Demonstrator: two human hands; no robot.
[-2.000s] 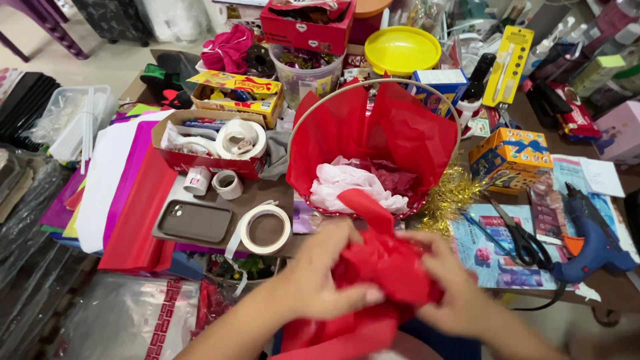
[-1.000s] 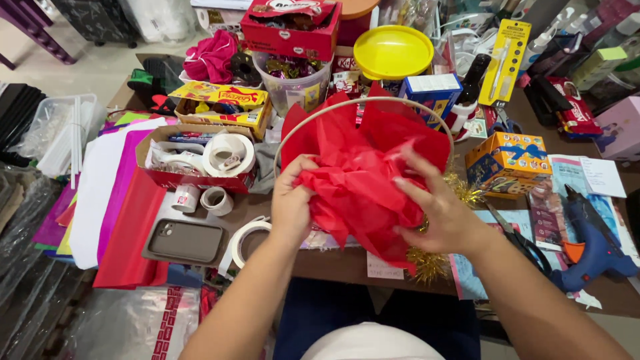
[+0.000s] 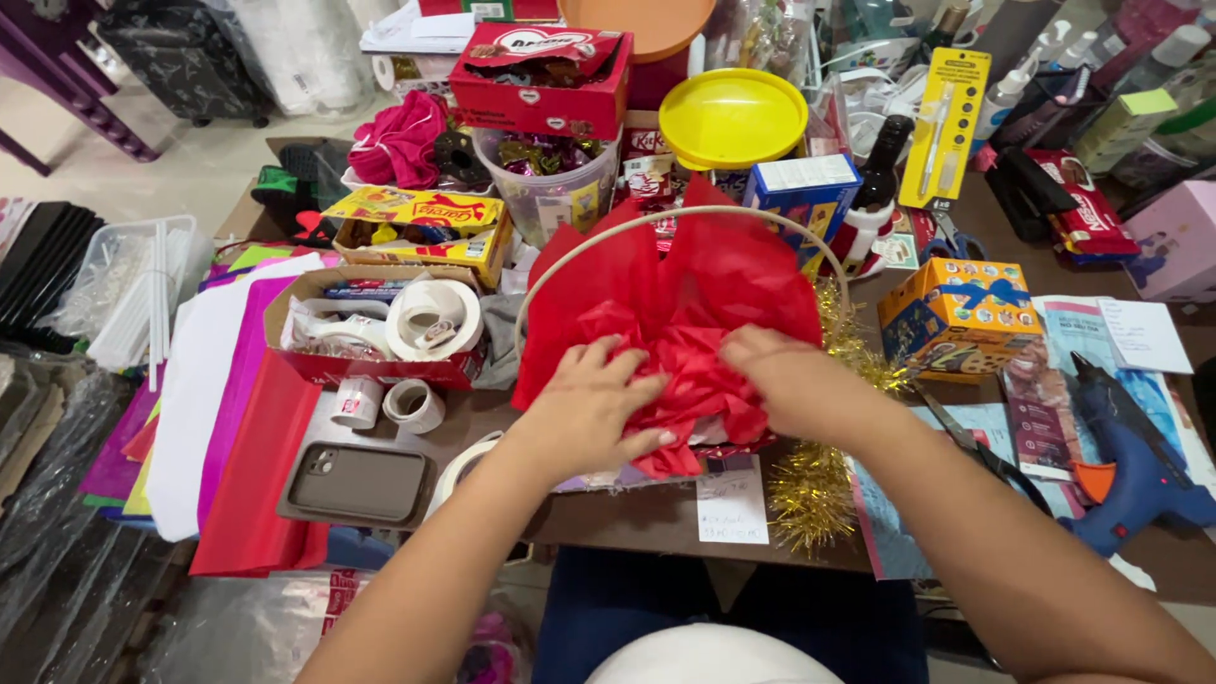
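A basket with a pale hooped handle [image 3: 665, 214] stands at the table's front edge, lined with upright red tissue paper [image 3: 741, 294]. Crumpled red tissue [image 3: 689, 380] lies inside it, and a bit of white shows beneath. My left hand [image 3: 594, 404] rests on the left side of the crumpled tissue, fingers spread. At the right side, my right hand [image 3: 793, 380] touches the tissue; it is blurred and its fingertips are partly lost in the folds. Gold tinsel [image 3: 812, 503] hangs along the basket's right side.
Left of the basket are a box of tape rolls [image 3: 380, 366], a phone case [image 3: 356, 483] and coloured paper sheets [image 3: 256, 418]. To the right lie scissors [image 3: 978, 446], a blue glue gun [image 3: 1130, 456] and an orange box [image 3: 959, 318]. Behind stand a dark bottle [image 3: 879, 180] and a yellow lid [image 3: 733, 116].
Two seconds ago both hands held the red tissue bundle in front of the basket, with white tissue visible inside. The bundle now lies in the basket, covering most of the white, and the hands rest over it.
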